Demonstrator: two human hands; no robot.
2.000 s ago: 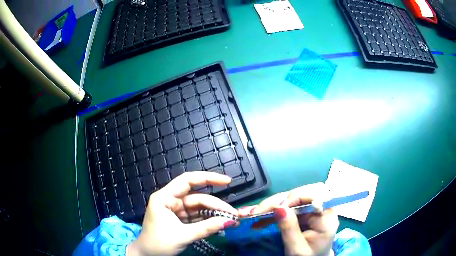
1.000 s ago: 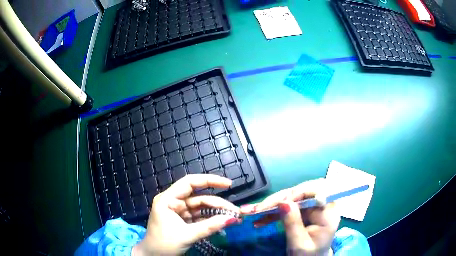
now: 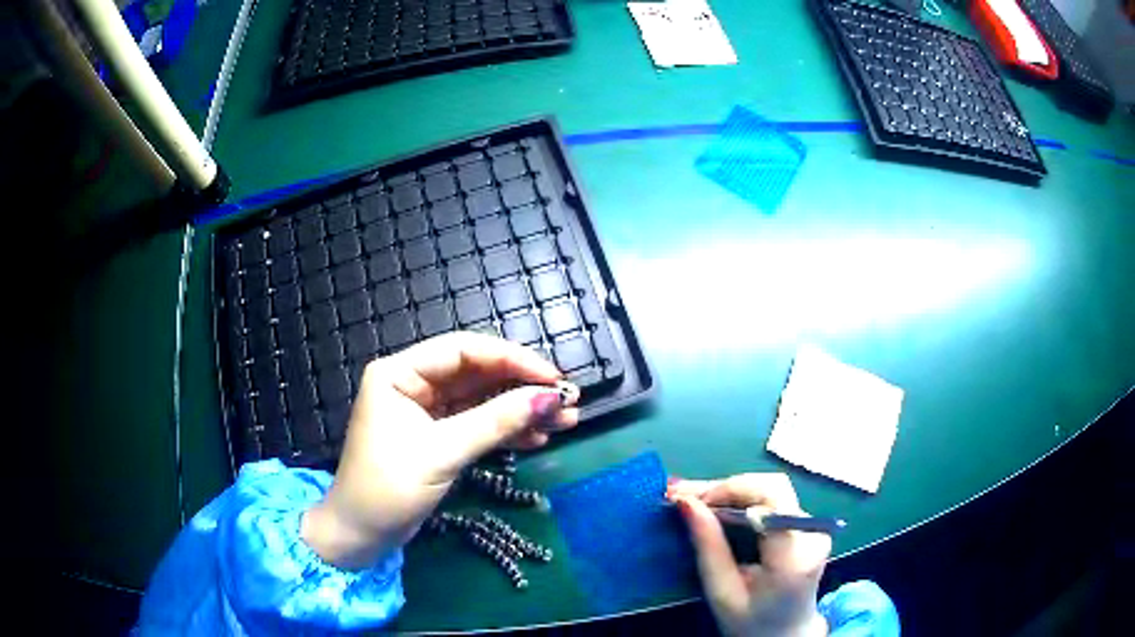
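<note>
My left hand (image 3: 423, 436) is raised over the near edge of the black pocketed tray (image 3: 411, 274). Its thumb and finger pinch a small shiny metal part (image 3: 568, 393); whether more of a string is inside the hand is hidden. My right hand (image 3: 759, 548) holds the tweezers (image 3: 797, 523) like a pen, at the right edge of the blue mesh sheet (image 3: 622, 516). The tweezer tip is hidden by the fingers. Several dark-silver ribbed metal strings (image 3: 504, 541) lie on the green mat below my left hand, left of the mesh sheet.
An off-white pad (image 3: 836, 421) lies at the right. A teal-blue sheet (image 3: 753, 158) lies mid-bench. Two more black trays (image 3: 423, 44) (image 3: 934, 93) and a second white pad (image 3: 682, 31) are at the back. A pale tube (image 3: 149, 100) stands at left, with a red-and-white object (image 3: 1014, 37) far right.
My hands have moved apart. My left hand rose over the tray edge; my right hand with the tweezers came down to the blue sheet. The strings and the sheet now show more fully.
</note>
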